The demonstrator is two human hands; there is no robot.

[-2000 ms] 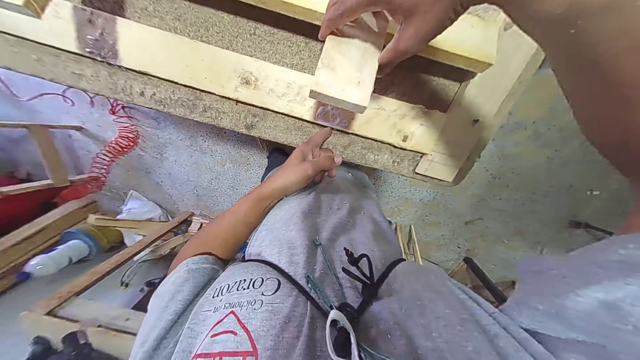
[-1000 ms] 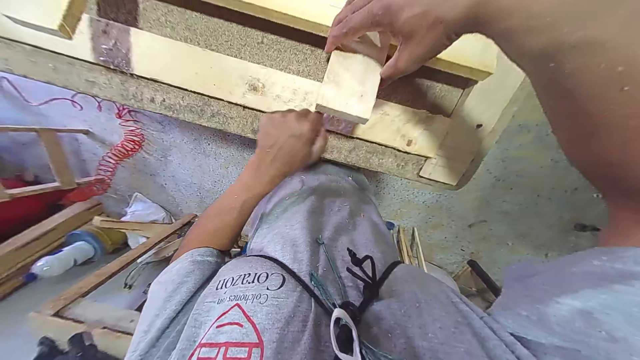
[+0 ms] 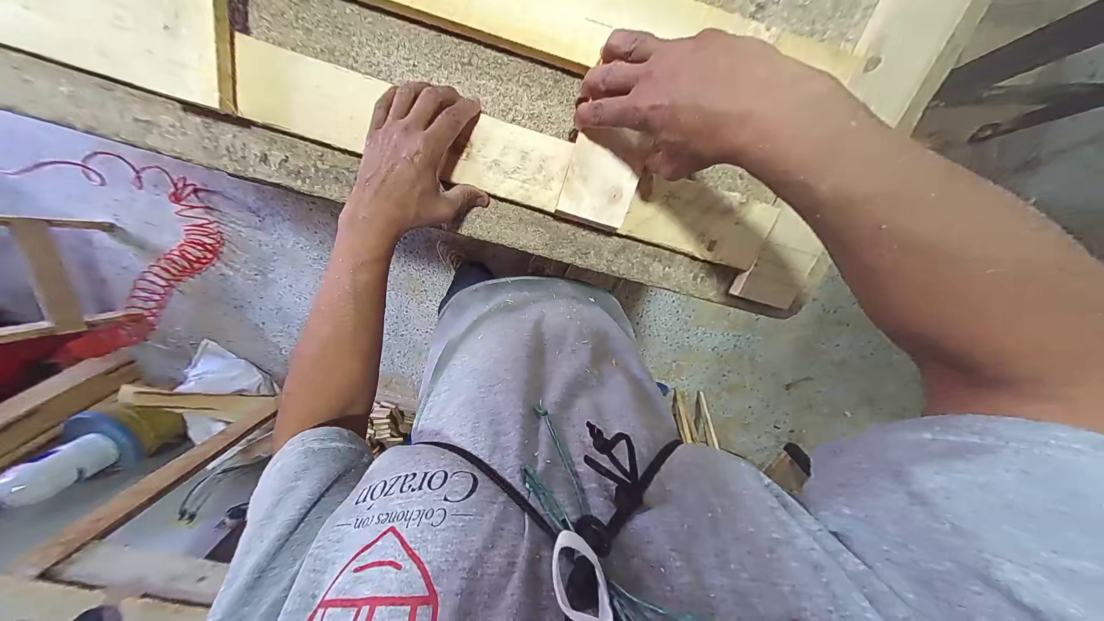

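A long pale wooden board point(image 3: 517, 164) runs along the near edge of a rough particle-board work surface point(image 3: 285, 168). My left hand point(image 3: 414, 159) lies over this board, fingers on its far side and thumb at its near edge. A short wooden block point(image 3: 601, 179) rests crosswise on the board. The fingers of my right hand point(image 3: 664, 103) grip the far end of that block. Beyond them runs another pale board point(image 3: 535, 26). At the right end, a crosswise wooden piece point(image 3: 780, 259) meets the near board.
Another wooden piece point(image 3: 112, 47) lies across the frame at the upper left. A red coiled air hose point(image 3: 177, 267) hangs at the left. Wooden frame parts point(image 3: 147, 492), a white bottle point(image 3: 60, 470) and a white bag point(image 3: 224, 371) are on the lower left.
My left hand has moved from beside the block leftward onto the near board. My right hand still holds the block. The block now sits nearly level with the board's near edge.
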